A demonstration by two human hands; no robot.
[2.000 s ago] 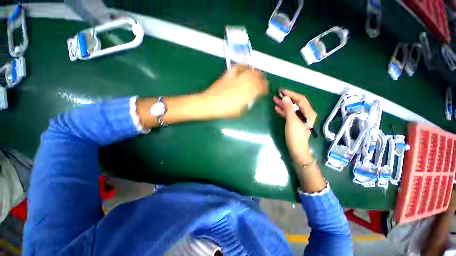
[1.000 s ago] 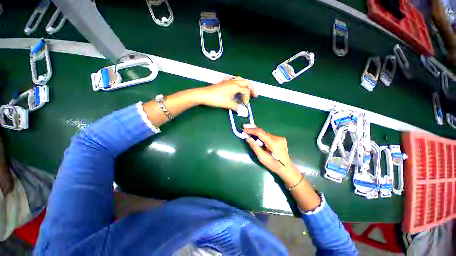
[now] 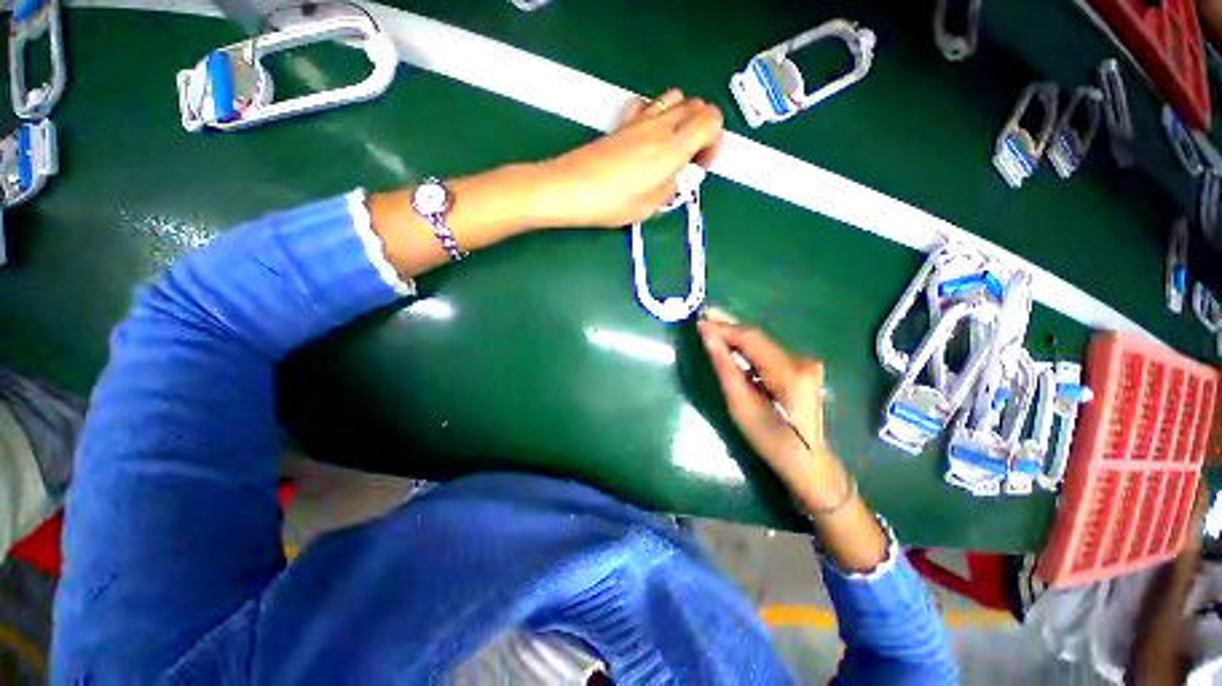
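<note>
A white loop-shaped unit (image 3: 638,275) lies on the green bench in front of me, its rounded end towards me. My left hand (image 3: 643,161) is closed over its far end and hides the block there. A small white part (image 3: 689,178) shows at my left fingertips. My right hand (image 3: 767,389) holds a slim hand tool (image 3: 759,381), mostly hidden by the fingers. The right fingertips are just beside the loop's rounded near end; whether the tool touches it I cannot tell.
Overlapping units (image 3: 985,362) lie at right beside a red tray (image 3: 1134,462). A single unit (image 3: 288,67) lies at upper left by the grey post. A white edge strip (image 3: 831,196) crosses beyond my hands, with units on the belt past it. Parts of other people show at the lower corners.
A unit has come under my left hand since the earliest frame. My right hand has moved from apart at the right to the loop's near end. Belt units have shifted.
</note>
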